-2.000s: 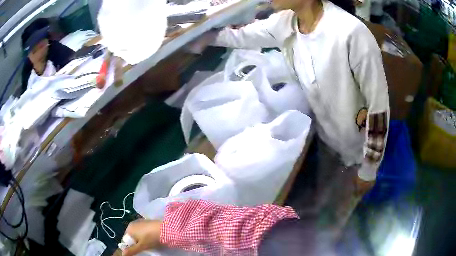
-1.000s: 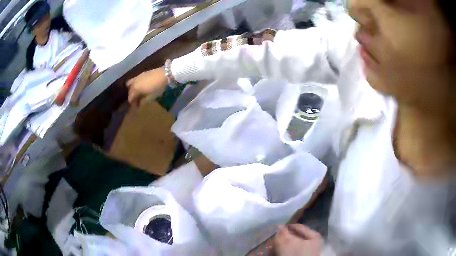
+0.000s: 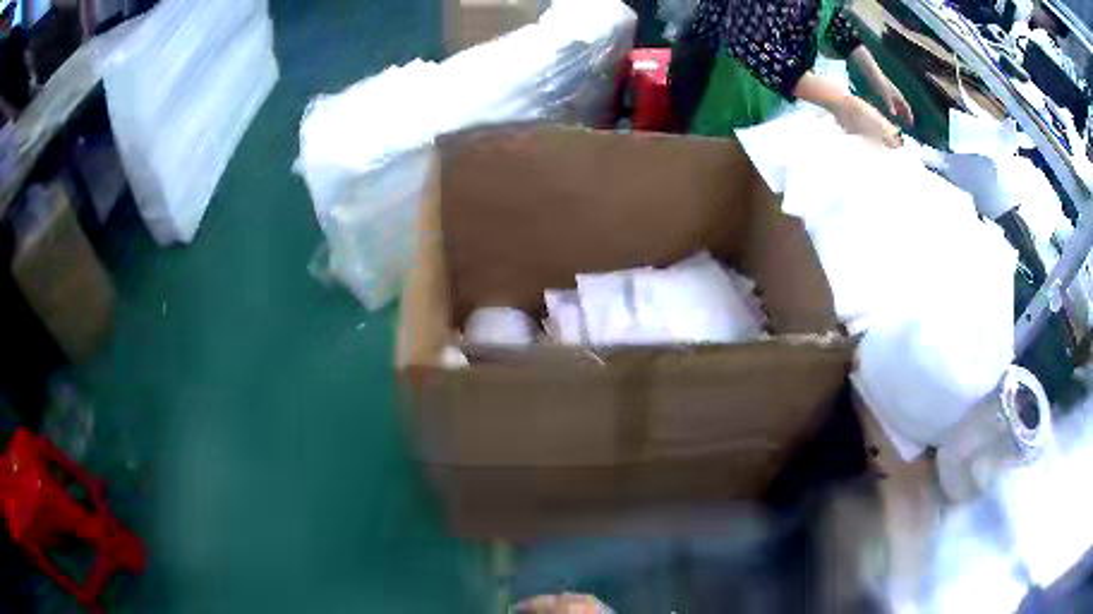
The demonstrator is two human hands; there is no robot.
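A large open brown carton (image 3: pixel 623 414) stands in front of me. Flat white foam pieces (image 3: pixel 671 302) lie inside it, with a rounded white piece (image 3: pixel 500 325) at their left. A sliver of a bare hand (image 3: pixel 563 603), probably my left hand, shows at the bottom edge below the carton. It is cut off and blurred, so its grip cannot be told. My right hand is not in view.
White foam bags (image 3: pixel 917 276) and a white roll (image 3: pixel 1021 414) are right of the carton. A plastic-wrapped white bundle (image 3: pixel 384 150) lies behind it. A red stool (image 3: pixel 66 516) stands lower left on the green floor. A person's arm (image 3: pixel 839 102) reaches over the foam.
The view has swung from the bench with bagged lamp units to the large carton and floor. The person in white and the red checked sleeve are out of view.
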